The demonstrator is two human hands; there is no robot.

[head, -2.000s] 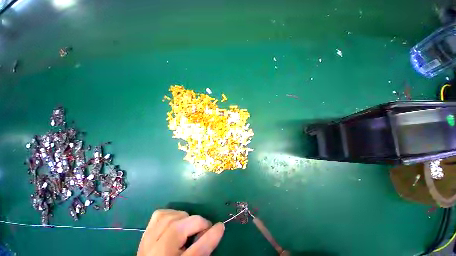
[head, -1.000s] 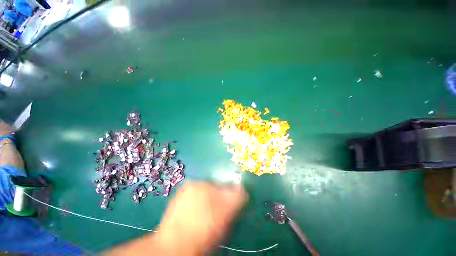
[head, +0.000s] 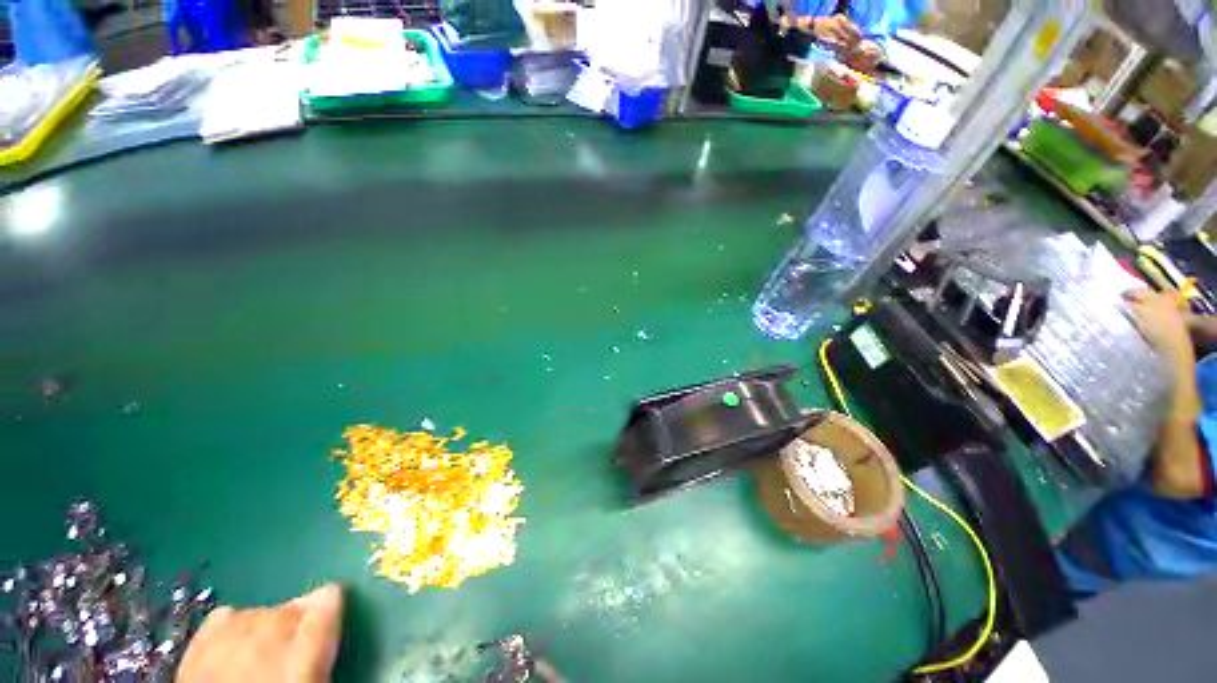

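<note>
My left hand [head: 263, 643] is cut off by the bottom edge, between the pile of small dark parts [head: 100, 600] and the heap of small yellow components [head: 434, 507]. Its fingers are bent; whether they hold anything is hidden. A small dark workpiece [head: 510, 658] lies at the bottom edge. The brownish end of the soldering iron [head: 547, 672] shows just right of it. My right hand is out of the picture. No solder wire shows.
Right of the heap stand a black parts bin [head: 714, 427] and a round brown pot [head: 874, 487]. Beyond are a soldering station [head: 908, 380], yellow cord [head: 981, 560], clear water bottle [head: 841, 240] and a metal post. Another person's arm [head: 1174, 400] is far right; trays line the far edge.
The view has swung up and right, showing the far edge and station. My left hand has moved away from the workpiece toward the dark pile. The solder wire and reel have left the view.
</note>
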